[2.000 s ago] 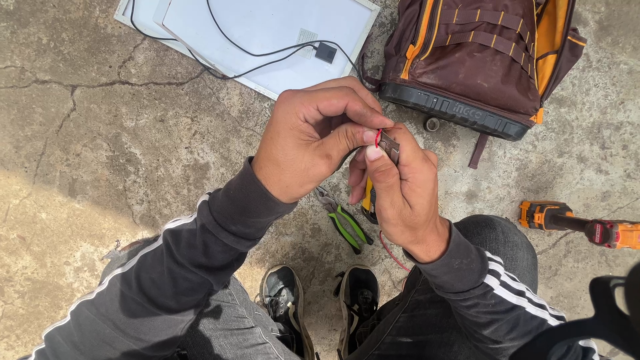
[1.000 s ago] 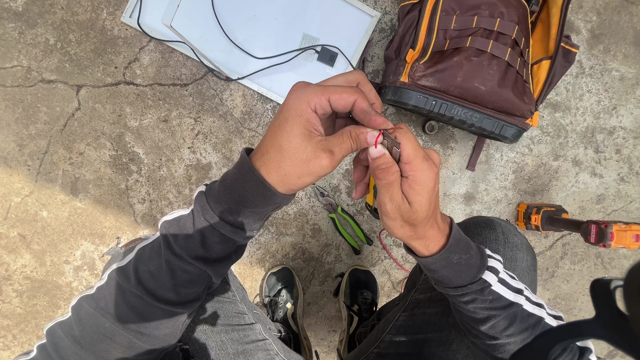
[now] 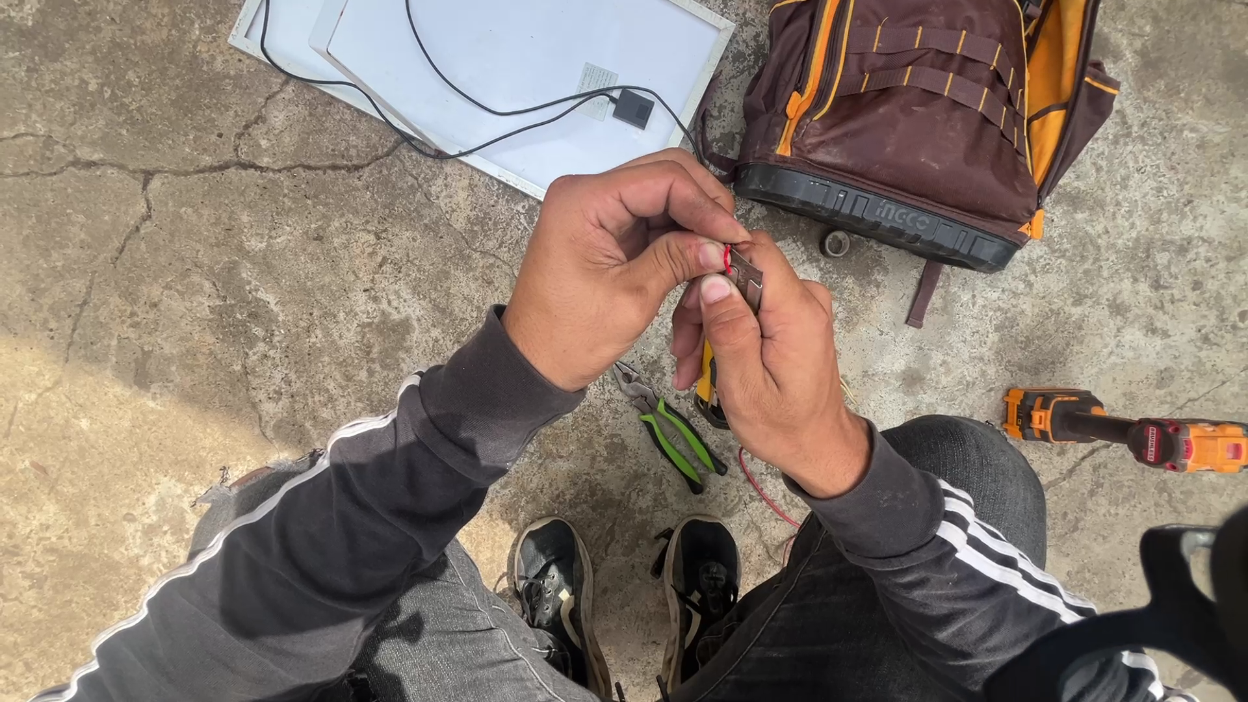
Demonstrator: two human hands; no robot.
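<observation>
Between my two hands is a small brown, flat part [image 3: 748, 280] with a metal edge, its kind unclear. My right hand [image 3: 780, 361] grips it between thumb and forefinger. A short red wire [image 3: 727, 259] lies at its upper left end, pinched by the thumb and fingers of my left hand [image 3: 624, 258]. Below the hands, pliers with green and black handles [image 3: 673, 429] lie on the concrete. A yellow and black tool [image 3: 709, 385] shows partly behind my right hand. A thin red wire [image 3: 765, 495] runs along the ground near my right knee.
White-backed panels [image 3: 487, 68] with a black cable [image 3: 458, 154] lie at the top. A brown and orange tool backpack [image 3: 907, 127] stands at the upper right, a small dark ring [image 3: 835, 244] by its base. An orange and black cordless tool [image 3: 1121, 429] lies right. My shoes [image 3: 556, 585] are below.
</observation>
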